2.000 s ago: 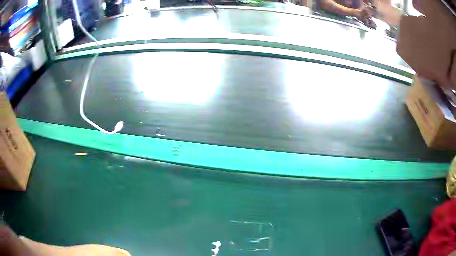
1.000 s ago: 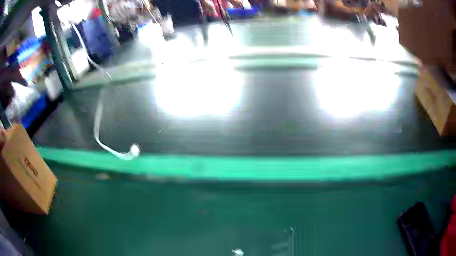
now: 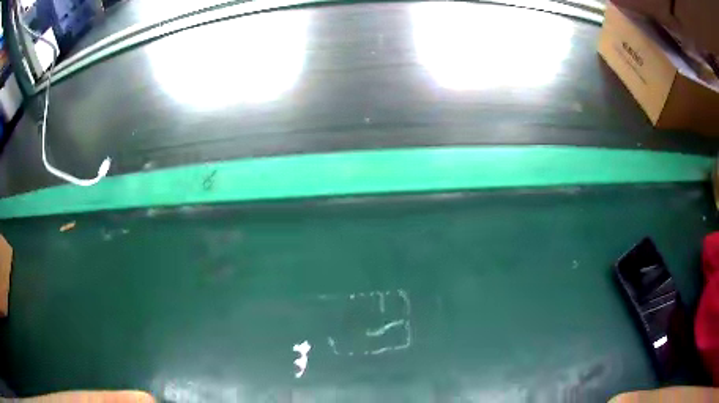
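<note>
No fingers of my left hand or my right hand show. A smooth tan shape is cut off at the bottom left edge (image 3: pixel 87 397) and another at the bottom right edge (image 3: pixel 670 396); I cannot tell what part or thing they are. In front of me is the worn dark green bench (image 3: pixel 489 252), with pale scratches and a small white mark. A black smartphone (image 3: pixel 648 287) lies on it at the right. A brown carton with dark print (image 3: pixel 637 63) stands on the black belt at the upper right, its lid raised.
A bright green strip (image 3: pixel 355 170) separates bench and belt (image 3: pixel 355 110). A white cable (image 3: pixel 59 171) hangs onto the belt at left, its end by the strip. Part of another carton (image 3: pixel 4 275) shows at the left edge. A red sleeve (image 3: pixel 710 307) is beside the phone.
The view has tilted down, so belt, strip and phone sit higher in the picture. The left carton is now mostly out of view. A tan shape now shows at the bottom right.
</note>
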